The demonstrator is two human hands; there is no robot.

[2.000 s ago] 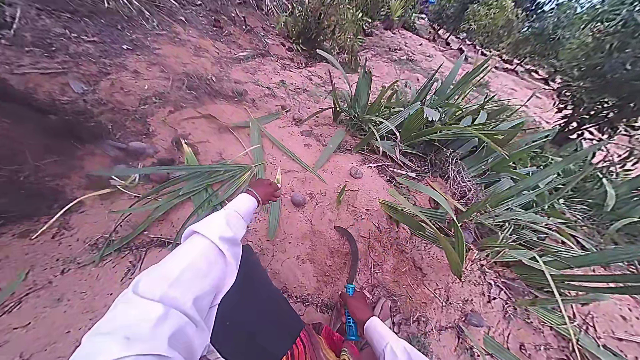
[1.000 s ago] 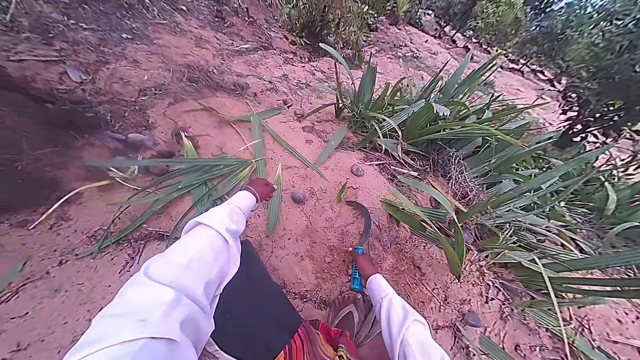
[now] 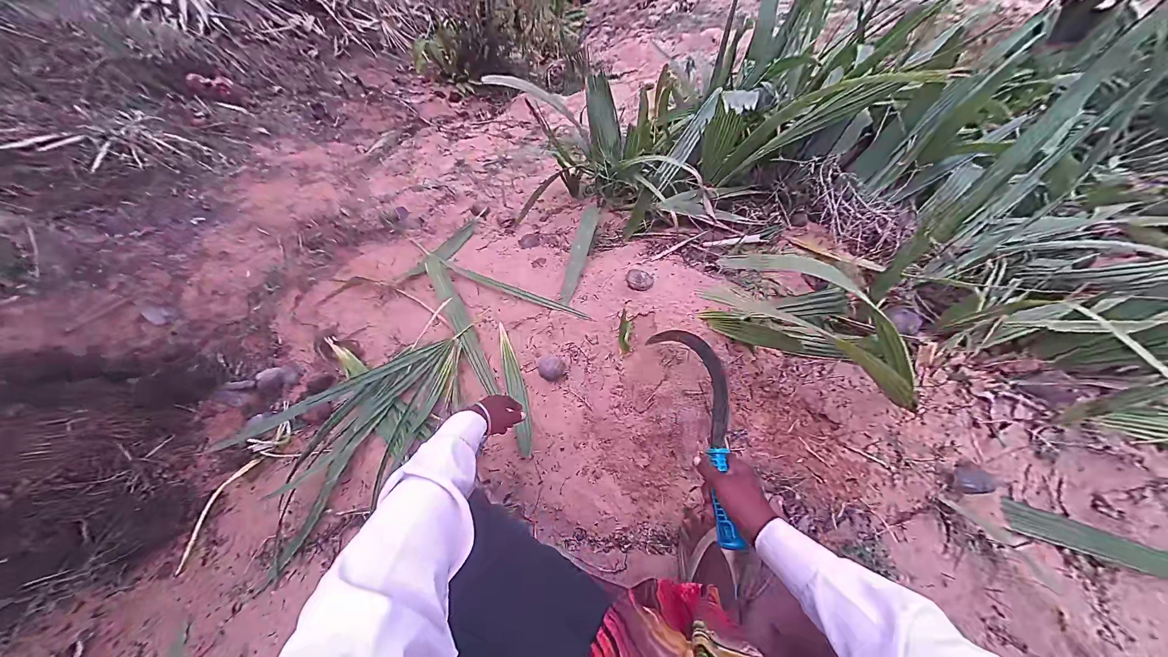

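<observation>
In the head view my right hand [image 3: 741, 495] grips the blue handle of a sickle [image 3: 714, 388], whose dark curved blade points up and hooks to the left above the soil. My left hand [image 3: 501, 413] is at the centre left, fingers curled, beside a narrow green leaf strip [image 3: 514, 383]. Whether it holds anything I cannot tell. Cut palm fronds [image 3: 365, 401] lie on the ground left of that hand, with more leaf strips [image 3: 459, 315] above it.
Low palm plants [image 3: 821, 137] with long stiff leaves grow at the upper right. Small stones [image 3: 551, 368] dot the reddish sandy ground. A loose leaf [image 3: 1086, 536] lies at the lower right, and dry brush [image 3: 137, 128] covers the upper left. My sandalled foot [image 3: 712, 561] shows below the sickle.
The sickle in my right hand has swung from near upright to a blade leaning right, then to one hooking left, farther from my body than at first. The view has shifted somewhat.
</observation>
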